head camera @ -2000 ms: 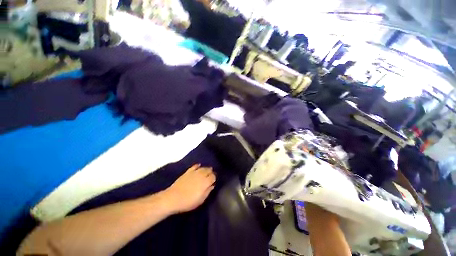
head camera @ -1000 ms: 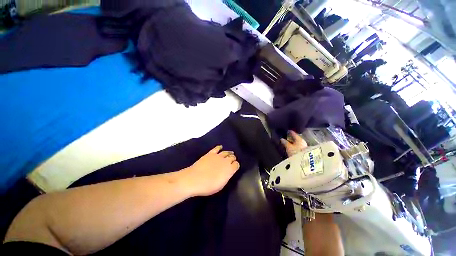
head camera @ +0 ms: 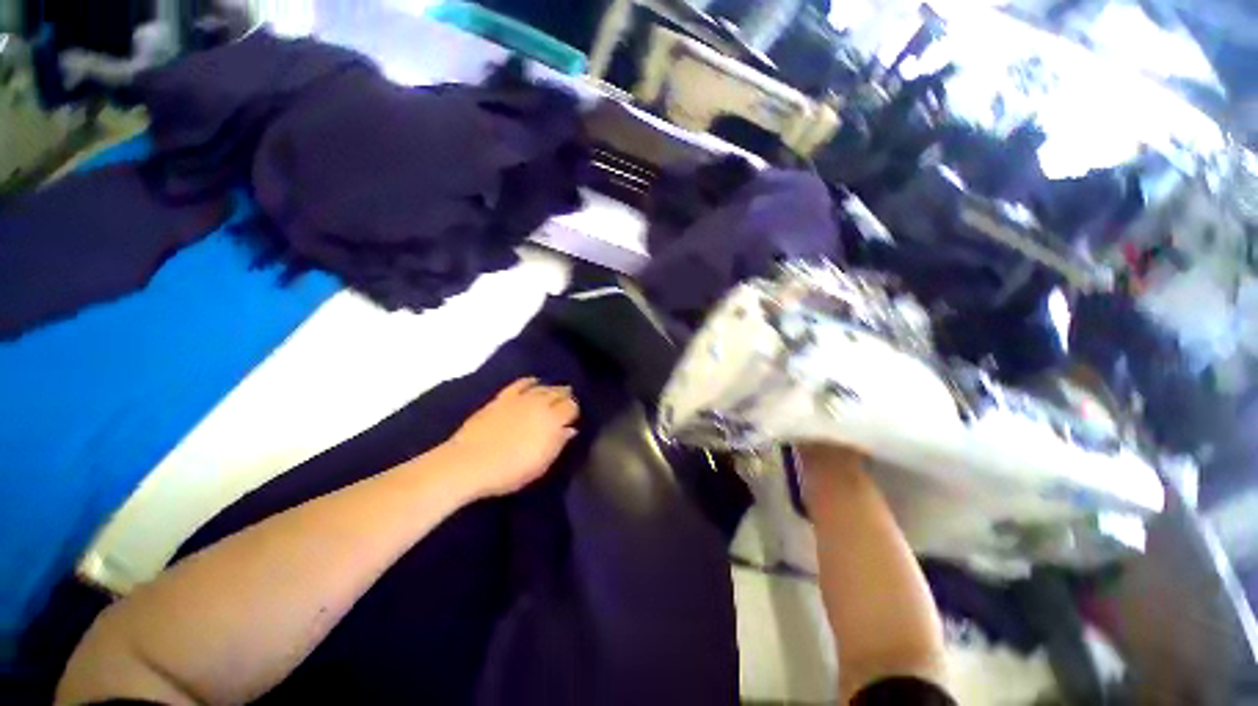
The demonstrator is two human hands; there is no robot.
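Note:
A dark navy-purple garment panel lies across the table and reaches the white sewing machine. My left hand rests on the cloth left of the machine head, fingers lightly bent, with no pinch on the cloth visible. My right forearm passes under the machine arm, which hides my right hand. The needle area is blurred.
A heap of dark purple cut pieces lies at the upper left on blue cloth. The white table shows beside it. More purple cloth lies behind the machine head. Another sewing machine stands beyond.
The view has shifted and tilted. My right fingers, seen beyond the machine head one second ago, are now hidden. My left hand remains on the dark panel.

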